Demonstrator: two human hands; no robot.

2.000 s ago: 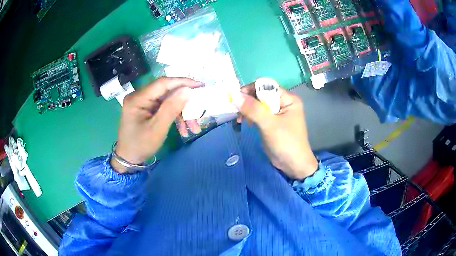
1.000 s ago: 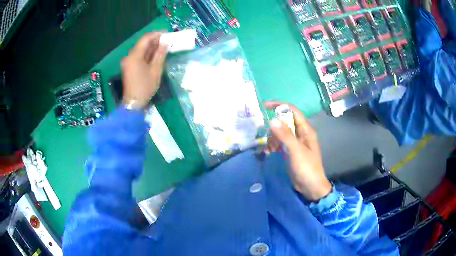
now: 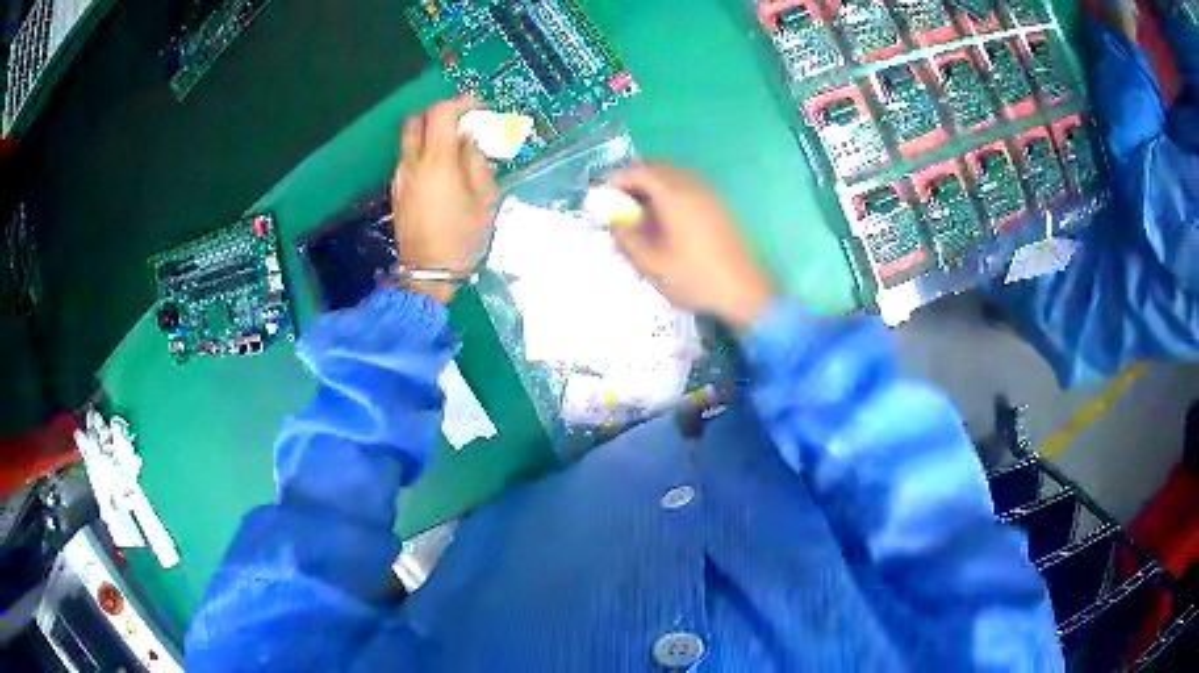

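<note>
My left hand holds a small white label piece with a yellowish spot, just in front of a green circuit board. My right hand is closed on a small white roll with a yellowish edge; the hand partly covers it. Under and between my hands lies a clear zip bag with white paper pieces inside. A black box is partly hidden behind my left forearm. A white label strip shows beside my left sleeve.
Another green board lies on the green mat at left. A panel tray of small boards stands at right, beside a person's blue sleeve. White crumpled items lie at the left edge. A black rack is low right.
My right hand has moved up and left over the bag with the roll. My left hand has moved slightly right and down with the label piece. The view has shifted, showing more of the far board.
</note>
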